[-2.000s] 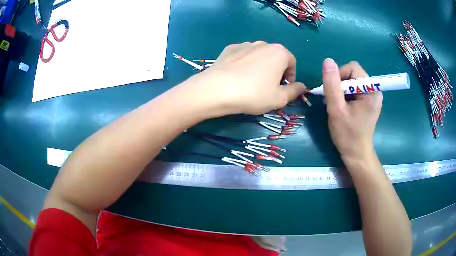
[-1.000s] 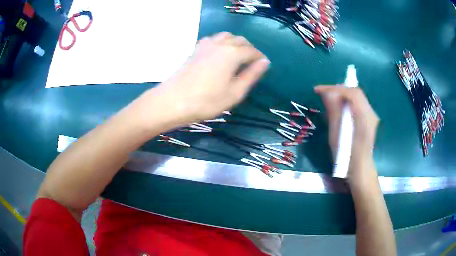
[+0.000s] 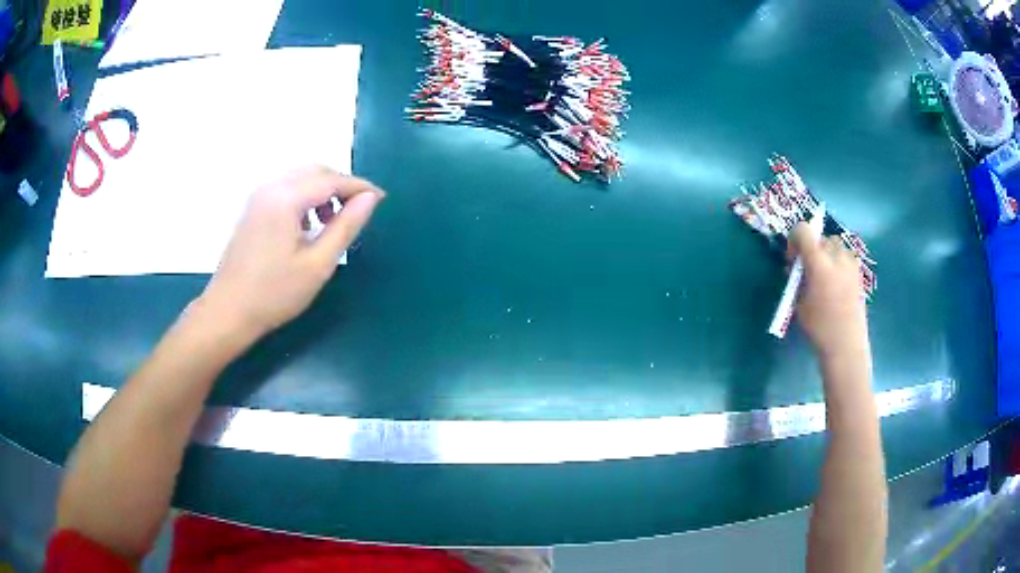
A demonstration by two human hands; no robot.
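Observation:
My right hand [image 3: 833,285] holds the white paint marker [image 3: 787,300] slanted, and its fingers are at the narrow right-hand pile of cables [image 3: 777,205], covering part of it. Whether it also grips cables cannot be told. My left hand [image 3: 280,252] is over the right part of the white paper, thumb and fingertips close together. Something white shows between its fingers; whether it is held or is paper behind cannot be told. The larger cable bundle [image 3: 526,84] lies at the back, with black middles and white and red ends.
The steel ruler [image 3: 559,440] lies along the near bench edge. Red-handled scissors [image 3: 101,151] lie on the white paper [image 3: 224,134] at left. A yellow label [image 3: 71,19] and a slim pen [image 3: 60,69] are at the far left. A round pale device [image 3: 981,99] stands at the far right.
The loose cables near the ruler are gone from there. My right hand has moved with the marker onto the right-hand pile. My left hand has moved left and down. The view has shifted.

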